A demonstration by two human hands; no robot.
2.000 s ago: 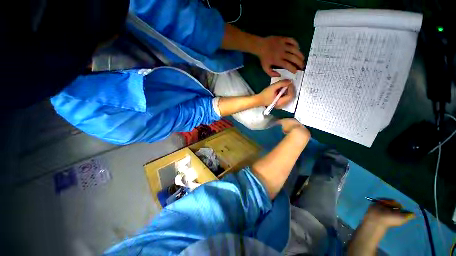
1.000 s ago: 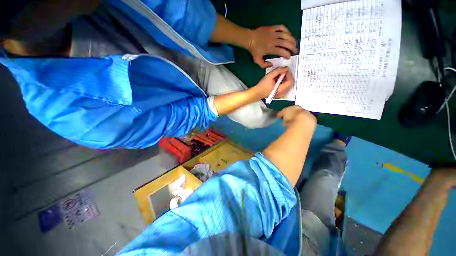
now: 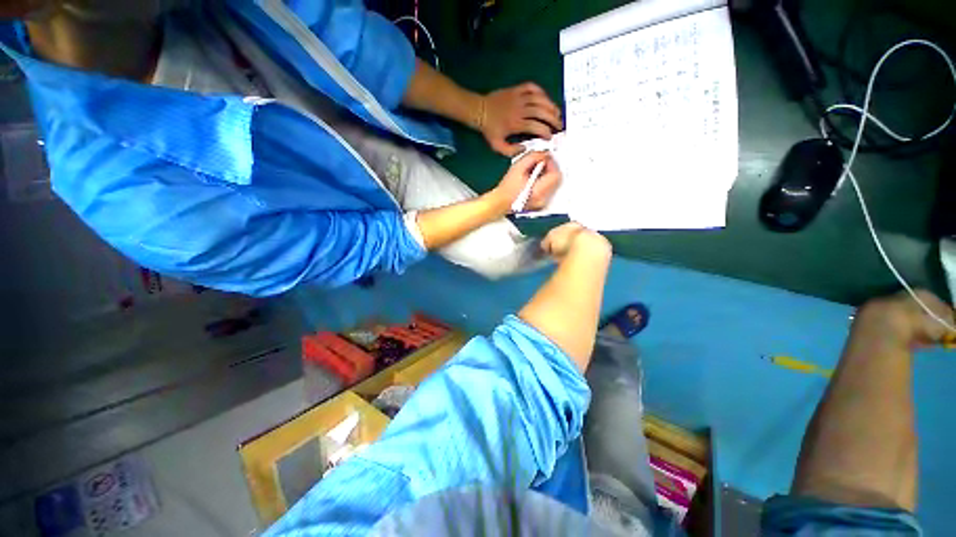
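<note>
The record sheet (image 3: 650, 136), white with handwritten rows, lies on the green bench (image 3: 776, 257). My left hand (image 3: 577, 241) is curled closed at the bench edge, just below the sheet's lower left corner; nothing shows in it. My right hand (image 3: 912, 318) is at the far right by the bench edge, its fingers closed around a small yellow tool (image 3: 948, 339) that is mostly hidden. A coworker's hand holds a white pen (image 3: 528, 189) over a small white slip (image 3: 547, 147) beside the sheet; the coworker's other hand lies flat above it.
A black mouse (image 3: 802, 185) and white cable (image 3: 862, 136) lie right of the sheet. Below left are a wooden drawer box (image 3: 257, 462) with papers and a red tray (image 3: 341, 357). A blue shoe (image 3: 627, 320) and yellow mark (image 3: 799, 365) show on the blue floor.
The view has shifted right, so sheet and coworker appear further left. My right hand has moved up from the lower right to the bench edge. My left hand stays near the sheet's corner.
</note>
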